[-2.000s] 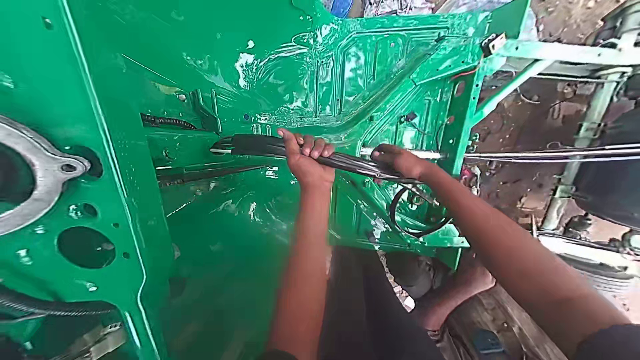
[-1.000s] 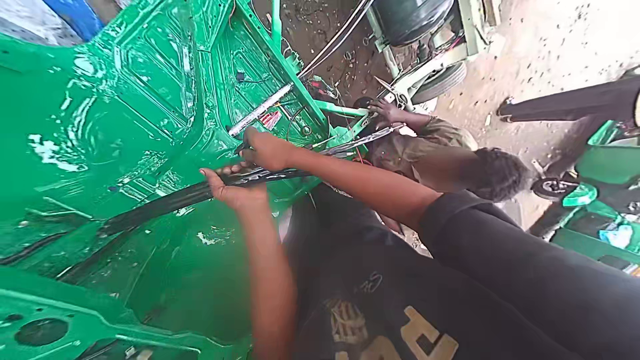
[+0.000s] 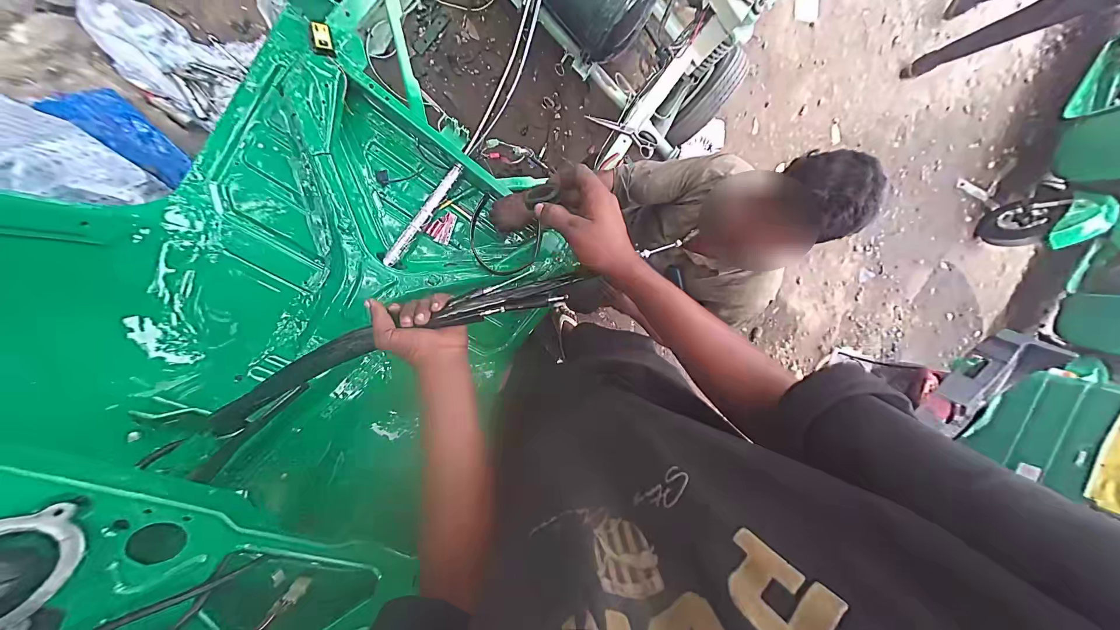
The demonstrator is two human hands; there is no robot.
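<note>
My left hand [image 3: 416, 328] is closed around a thick bundle of black-sheathed cables [image 3: 328, 357] that runs over the green painted metal vehicle body [image 3: 79, 289]. Past this hand the bundle fans out into several thinner black cables [image 3: 507, 297] with metal ends. My right hand [image 3: 595, 214] is raised beyond them, close to a co-worker's hand [image 3: 514, 213] and a thin black cable loop [image 3: 475, 241]. Whether my right fingers grip anything is unclear. A silvery wrapped tube [image 3: 424, 214] lies across the body's ribbed panel.
A co-worker [image 3: 744, 227] crouches at the body's edge. Behind are a metal frame with a tyre [image 3: 713, 96] and long thin cables [image 3: 507, 74]. A green tool case [image 3: 1028, 429] lies on the ground at right, and blue sheeting [image 3: 122, 136] at upper left.
My right hand has left the cable bundle and moved out toward the co-worker's hand. My left hand remains on the bundle. The view has swung toward the co-worker since the oldest frame.
</note>
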